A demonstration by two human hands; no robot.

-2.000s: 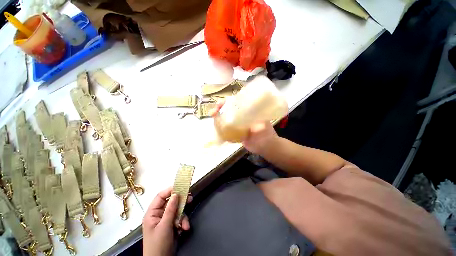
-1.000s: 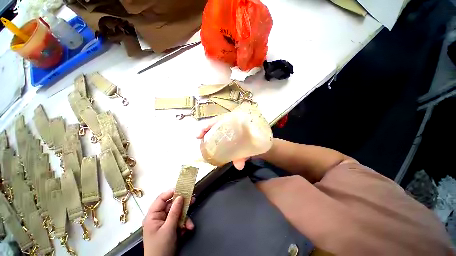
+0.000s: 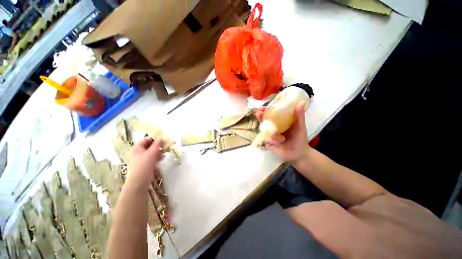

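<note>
My right hand (image 3: 290, 139) is shut on a translucent cream-yellow squeeze bottle (image 3: 283, 112), tilted with its nozzle down and left beside the pile of waiting tabs (image 3: 235, 140). My left hand (image 3: 146, 154) is blurred, its fingertips at a pale khaki webbing tab (image 3: 154, 130) at the top of the laid-out tabs (image 3: 76, 195). Whether it grips a tab cannot be told. The laid-out tabs overlap on the left, with gold snap hooks (image 3: 164, 222) at their lower ends. My left forearm hides some of them.
A knotted red plastic bag (image 3: 251, 63) stands behind the bottle, with a black lump (image 3: 304, 89) partly hidden. Brown sheets (image 3: 162, 35), a thin dark tool (image 3: 191, 96) and a blue tray (image 3: 109, 112) with an orange pot (image 3: 83, 98) lie farther back. The white table's (image 3: 228, 182) edge runs diagonally before me.
The view has shifted. My left hand has moved from near my apron, where it held a tab, up to the laid-out tabs. The bottle has moved nearer the black lump, nozzle now visible.
</note>
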